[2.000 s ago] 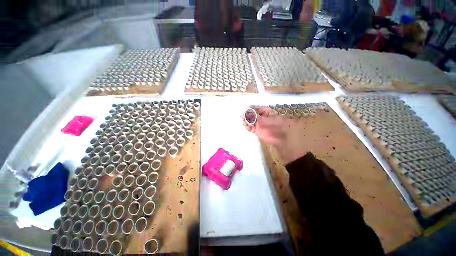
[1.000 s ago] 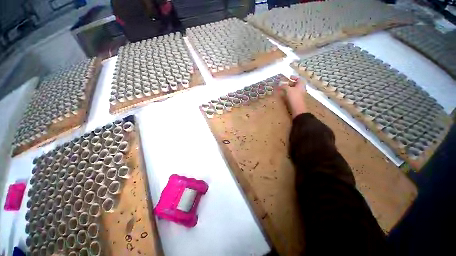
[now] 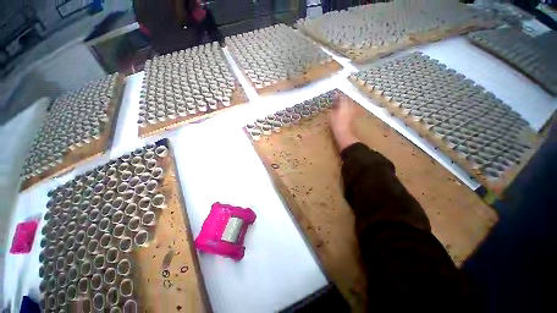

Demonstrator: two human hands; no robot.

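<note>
My right hand, in a dark sleeve, is at the far end of the rows on the right-hand brown board. Its fingers are blurred, and I cannot tell if they hold a ring. Pale rings stand upright in rows along that board's far edge. The left-hand board is mostly covered with upright rings and has a bare strip at its right. A pink pad with a white centre lies on the white surface between the boards. My left hand is not in view.
More boards full of rings stand at the back, far left and right. A flat pink piece and a bit of blue cloth lie at the left. A person in dark clothes is beyond the table.
My right hand has gone from over the white gap, with a ring in it, to the right-hand board's far rows. The view has turned and shifted. Over the last second the hand moved only slightly.
</note>
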